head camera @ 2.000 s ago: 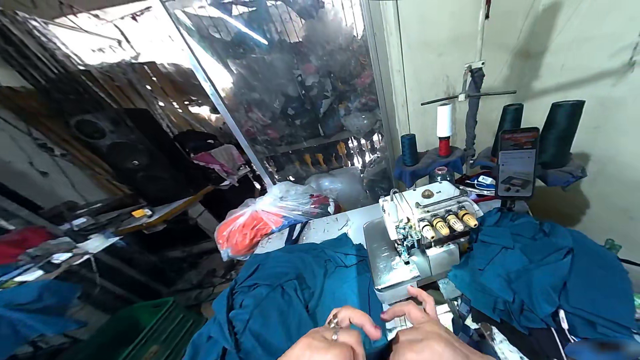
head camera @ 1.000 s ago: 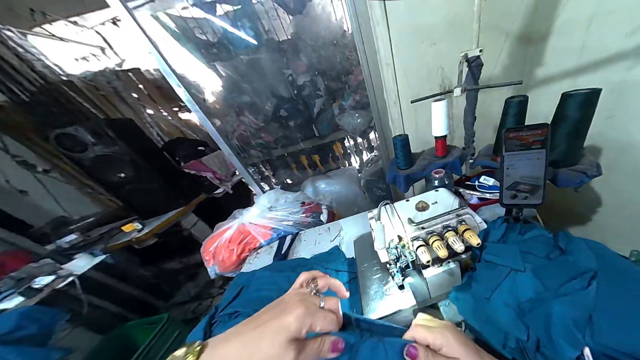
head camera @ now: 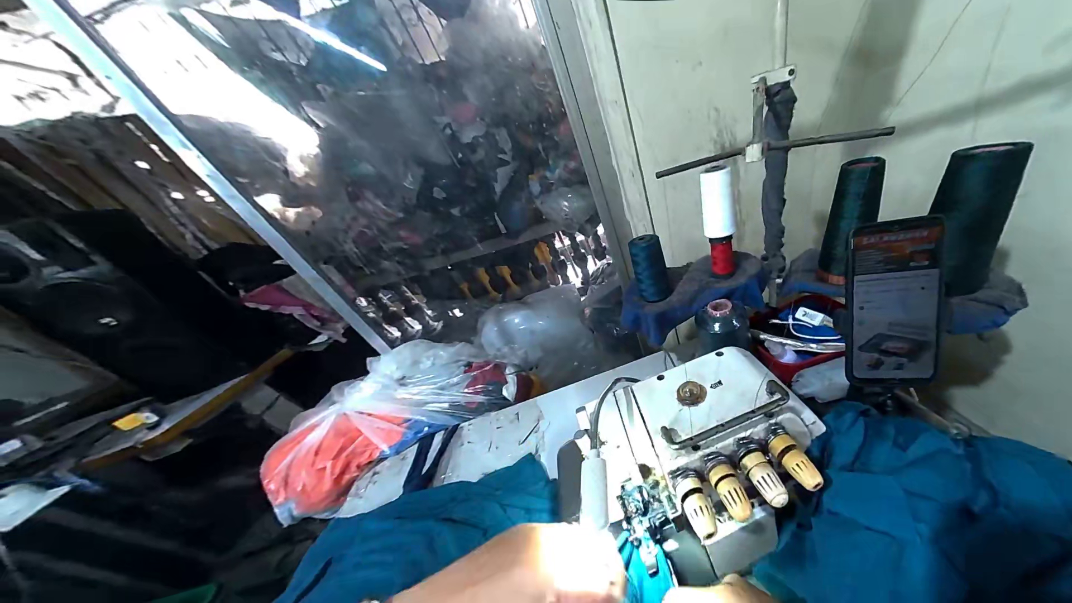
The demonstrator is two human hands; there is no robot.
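Observation:
An overlock sewing machine (head camera: 712, 419) stands on the white table, its several tension dials facing me. Teal fabric (head camera: 646, 574) lies at the presser foot, under the machine's bright light. My left hand (head camera: 544, 565) is at the left of the foot, on the fabric, its fingers washed out by glare. Low at the frame's edge, my right hand (head camera: 720, 590) is beside the front of the machine, mostly cut off. More teal cloth (head camera: 444, 519) spreads to the left of my left hand, and another teal heap (head camera: 930, 502) lies right of the machine.
A clear plastic bag with orange cloth (head camera: 335, 461) sits at the table's left. Behind the machine are thread cones (head camera: 980, 218), a red basket (head camera: 791, 360) and a thread stand (head camera: 766, 151). A phone (head camera: 894, 301) stands upright at the right. A large speaker (head camera: 92, 310) is far left.
Both hands have moved up to the machine with the teal fabric, which now lies at the presser foot. Earlier they were in front of the machine, handling the fabric. The view has shifted closer.

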